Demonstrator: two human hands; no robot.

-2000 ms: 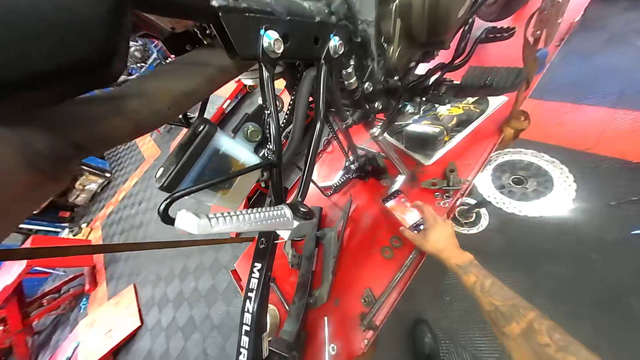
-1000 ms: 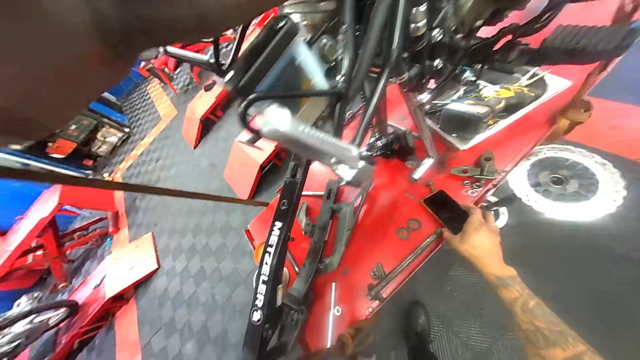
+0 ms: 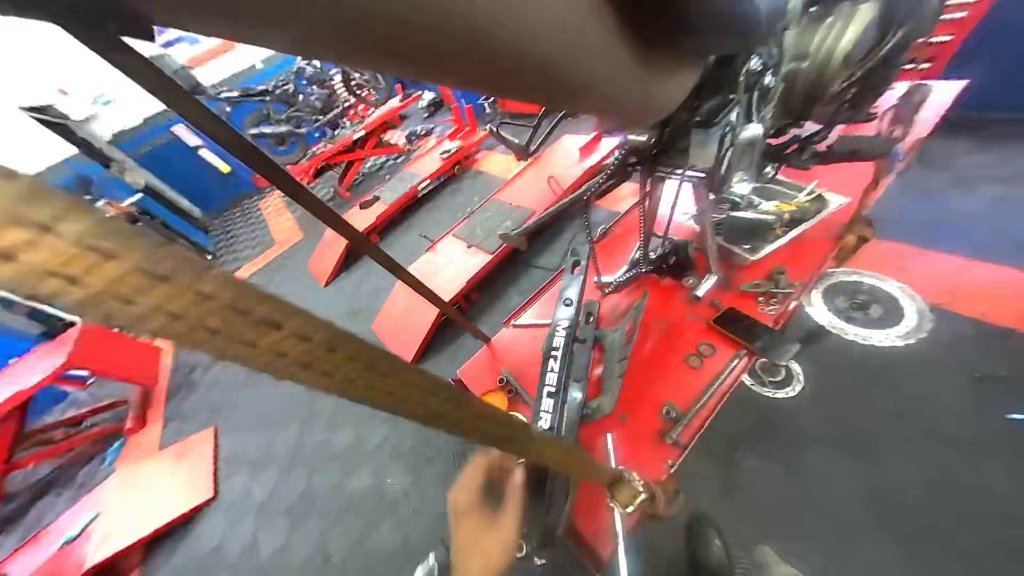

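My left hand (image 3: pixel 484 512) is at the bottom centre, blurred, with its fingers curled beside the black Metzeler-marked bar (image 3: pixel 556 372); whether it grips anything cannot be told. A worn brown ratchet strap (image 3: pixel 320 360) crosses diagonally just above it, to a metal hook (image 3: pixel 628 490). My right hand is out of view. A phone (image 3: pixel 744 330) lies at the right edge of the red lift platform (image 3: pixel 664 320). Washers (image 3: pixel 700 354), a long bolt or axle (image 3: pixel 706 400) and a grey bracket (image 3: pixel 616 360) also lie on the platform.
The raised motorcycle (image 3: pixel 800 96) fills the upper right, its chain (image 3: pixel 592 232) hanging. A parts tray (image 3: pixel 772 220) is on the platform. Brake discs (image 3: pixel 868 308) are on the floor at right. Other red lifts (image 3: pixel 448 280) stand behind, and a red stand (image 3: pixel 104 360) at left.
My right hand has left the phone and gone out of view; the phone stays on the platform. My left hand has come into view at the bottom. The view has swung widely.
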